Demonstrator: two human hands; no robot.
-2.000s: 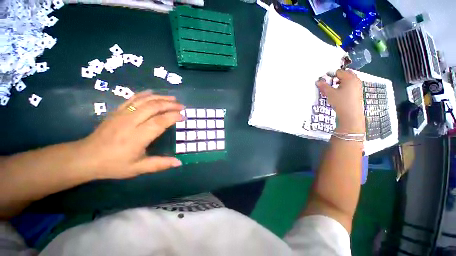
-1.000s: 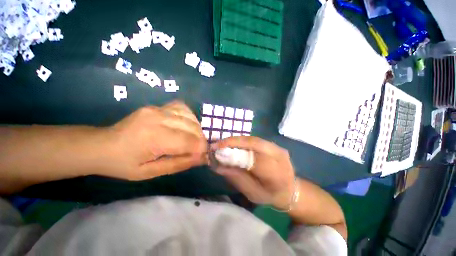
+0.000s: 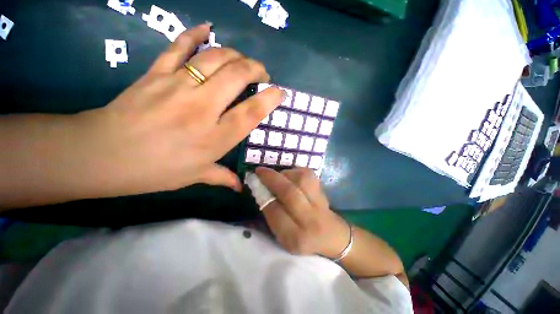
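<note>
A green PCB panel (image 3: 244, 160) lies in front of me, slightly turned, with rows of white-pinkish square parts (image 3: 306, 122) on it. My left hand (image 3: 178, 122), with a gold ring, is spread over its left side, one fingertip on the top row and the thumb by the lower left corner, steadying it. My right hand (image 3: 301, 211) is at the panel's lower edge, its fingers bent together. A white finger cot (image 3: 260, 192) covers one finger at the lower left corner. The fingers hide the lower edge and whatever may be under them.
Loose tabbed white liners (image 3: 116, 51) lie at upper left, some blue-marked. A green panel stack (image 3: 374, 5) is cut off at the top. At right are a white sheet stack (image 3: 454, 86) with dark-outlined squares and a white tray (image 3: 514, 147) with a grey-green grid.
My right hand came from the sheet stack at right to the panel's lower edge. My left hand met it there, then spread over the panel's left and top. The view has moved closer.
</note>
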